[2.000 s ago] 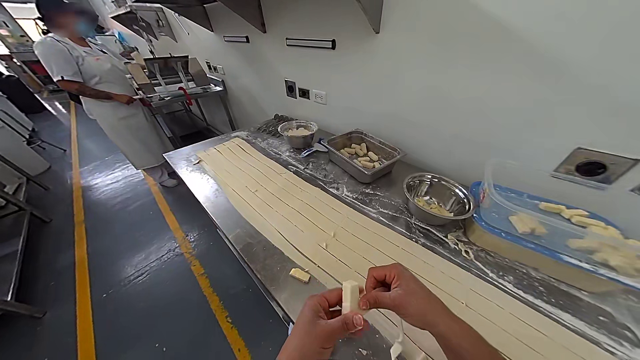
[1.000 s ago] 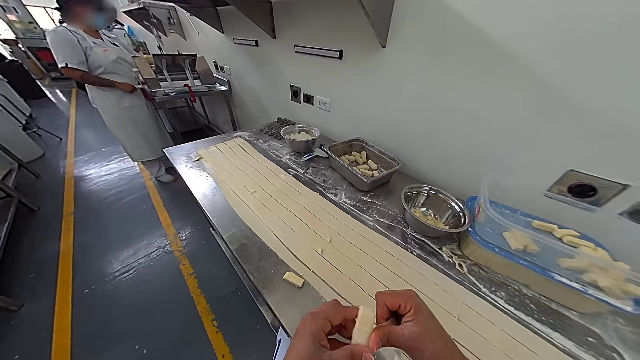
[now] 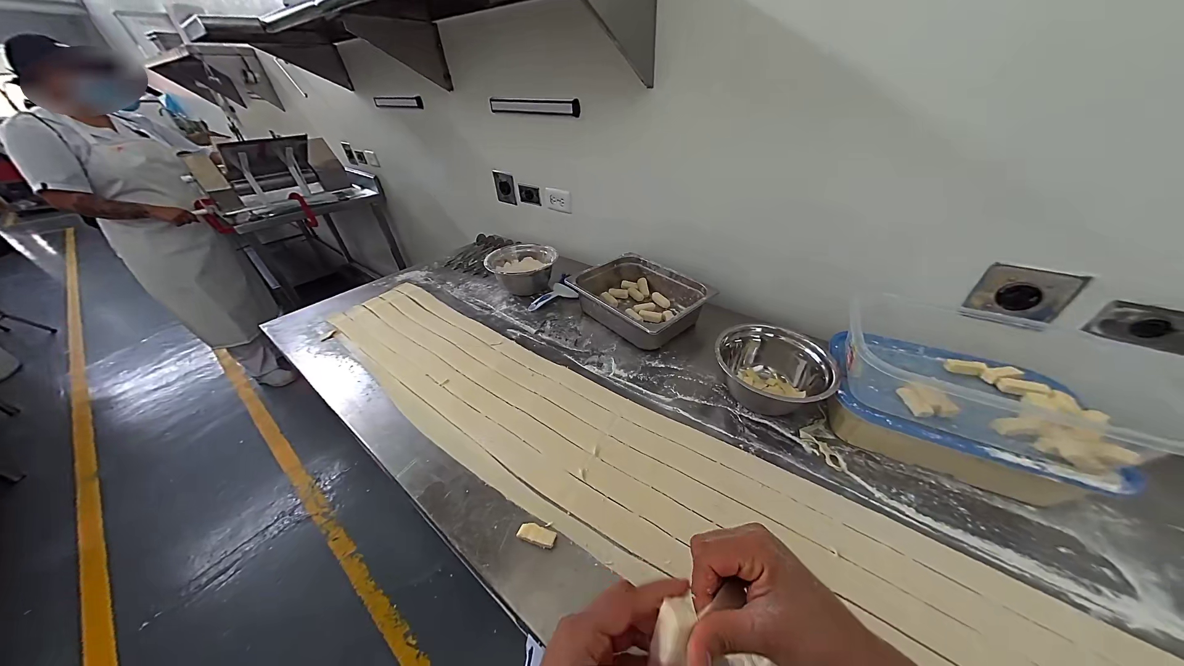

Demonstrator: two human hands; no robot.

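At the bottom edge, my left hand (image 3: pixel 615 624) holds a pale stick (image 3: pixel 675 629), probably cheese, partly wrapped in a strip of dough. Pinched at that piece, my right hand (image 3: pixel 763 597) has its fingers closed on the dough strip, most of which is hidden. Beneath both hands lies a long dough sheet (image 3: pixel 555 435) cut lengthwise into strips. A loose pale piece (image 3: pixel 536 535) rests on the steel to the left of my hands. Short pale pieces lie in a steel pan (image 3: pixel 640 305) farther back.
Along the wall stand a small bowl (image 3: pixel 521 268), a steel bowl of scraps (image 3: pixel 777 370) and a blue-rimmed plastic container (image 3: pixel 980 453) beneath a clear one holding pale sticks. Flour covers parts of the steel table (image 3: pixel 444 518). A co-worker (image 3: pixel 166 203) stands at a machine at far left.
Both hands have stayed together around the pale stick, lower in view now. The stick stood more exposed and upright two seconds ago.
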